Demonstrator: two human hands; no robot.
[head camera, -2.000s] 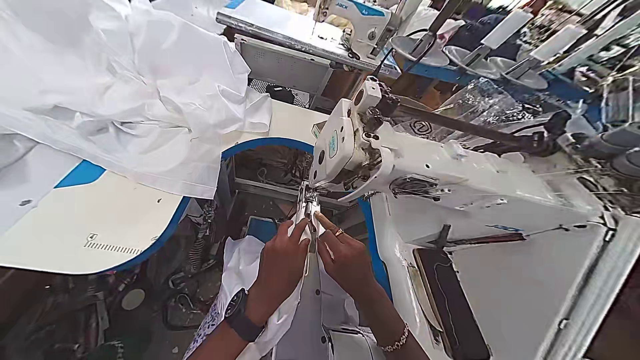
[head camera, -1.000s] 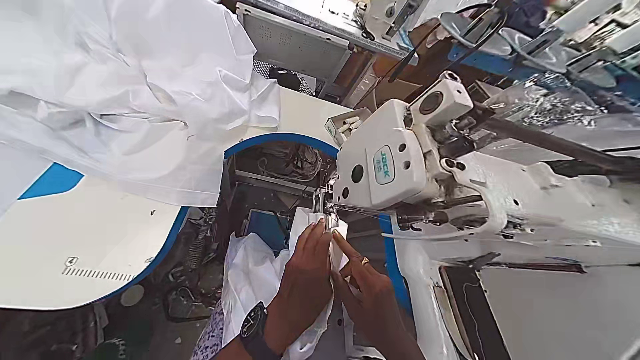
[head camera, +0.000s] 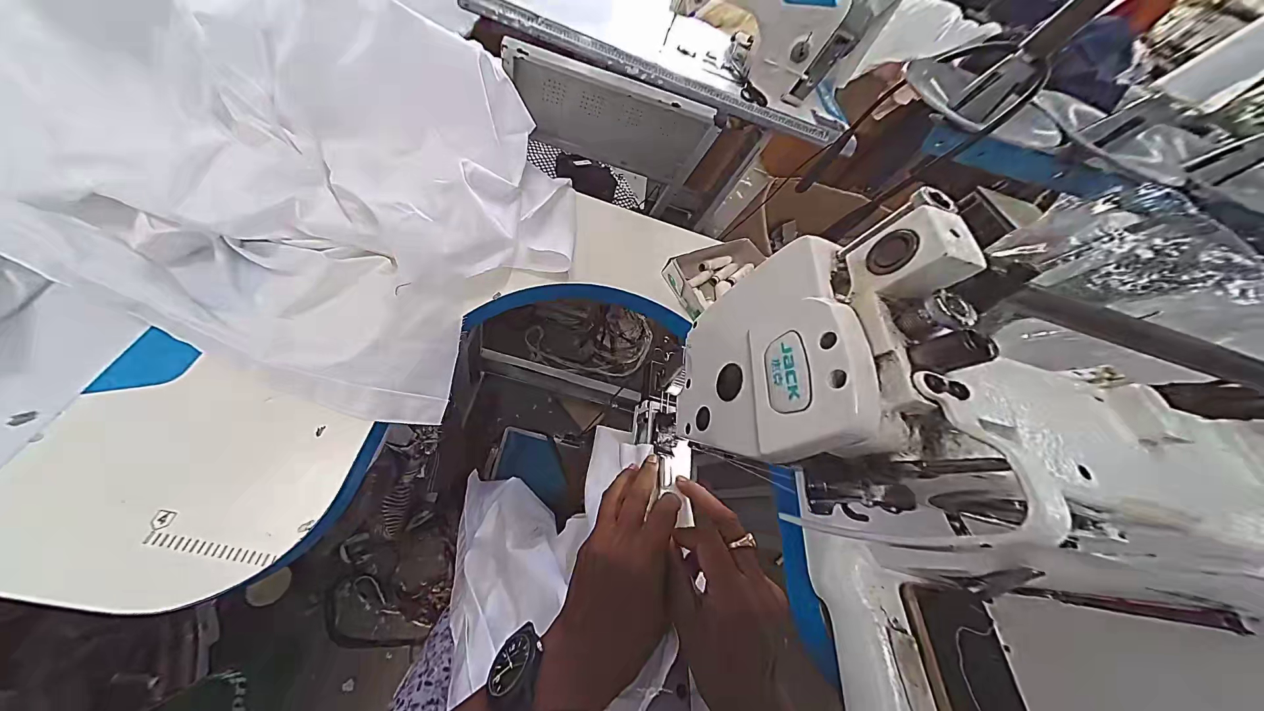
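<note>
A white Jack industrial sewing machine (head camera: 790, 365) stands right of centre, its needle and presser foot (head camera: 660, 423) above the narrow sewing arm. White fabric (head camera: 509, 553) runs up to the presser foot and hangs down over my lap. My left hand (head camera: 617, 563), with a black watch at the wrist, presses its fingertips on the fabric just below the foot. Close beside it on the right, my right hand (head camera: 726, 583), with a ring, has its fingertips at the fabric edge. Both thumbs lie near each other; how firmly the fabric is pinched is hidden.
A large pile of white fabric (head camera: 296, 197) covers much of the cream, blue-edged table (head camera: 217, 464) at left. A small box of white bobbin-like pieces (head camera: 716, 276) sits behind the machine head. Another sewing machine (head camera: 800, 44) stands at the back, with thread-stand discs at upper right.
The view has moved nearer to the machine head. Both hands stay on the fabric below the presser foot; the right hand has drawn closer beside the left since the earliest frame.
</note>
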